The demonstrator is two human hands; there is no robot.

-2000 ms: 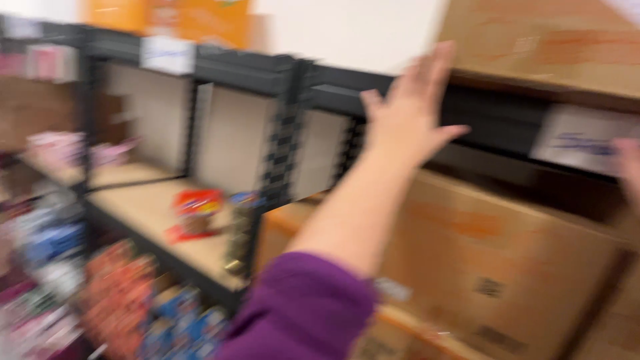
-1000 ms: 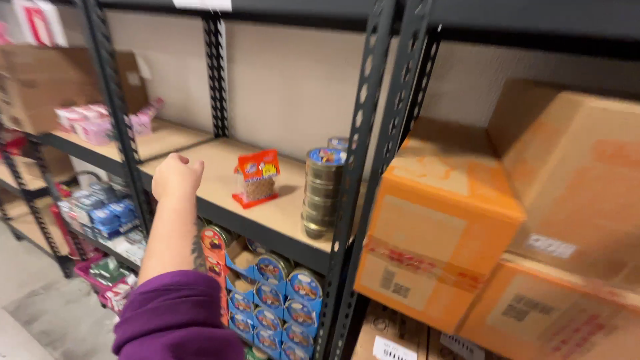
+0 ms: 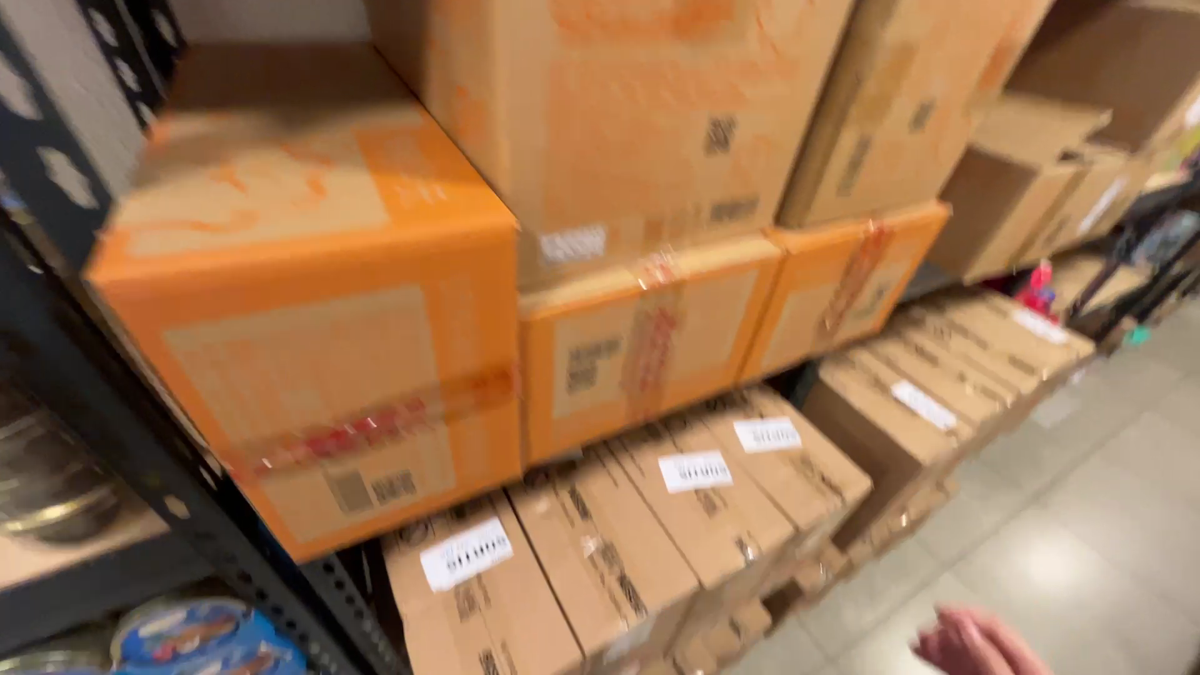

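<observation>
At the lower right edge, over the tiled floor, is my right hand (image 3: 975, 642), blurred and cut off by the frame, with its fingers close together. Whether it holds anything cannot be told. My left hand is out of view. Left of the visible hand, several brown cartons (image 3: 647, 506) with white labels stand side by side. Above them on the rack rest an orange-edged cardboard box (image 3: 319, 337), a second orange box (image 3: 656, 347) and a third one (image 3: 844, 281). Larger brown cardboard boxes (image 3: 647, 112) are stacked on these.
A dark perforated metal upright (image 3: 159, 450) stands at the left, with stacked tins (image 3: 56, 487) beyond it. Blue-labelled tins (image 3: 187, 637) are at the lower left. More brown cartons (image 3: 937, 375) line the right side, beside the tiled floor (image 3: 1059, 553).
The view has swung right along the rack. My left hand, raised before the shelves in the earlier frames, has left the view; my right hand now shows at the lower right.
</observation>
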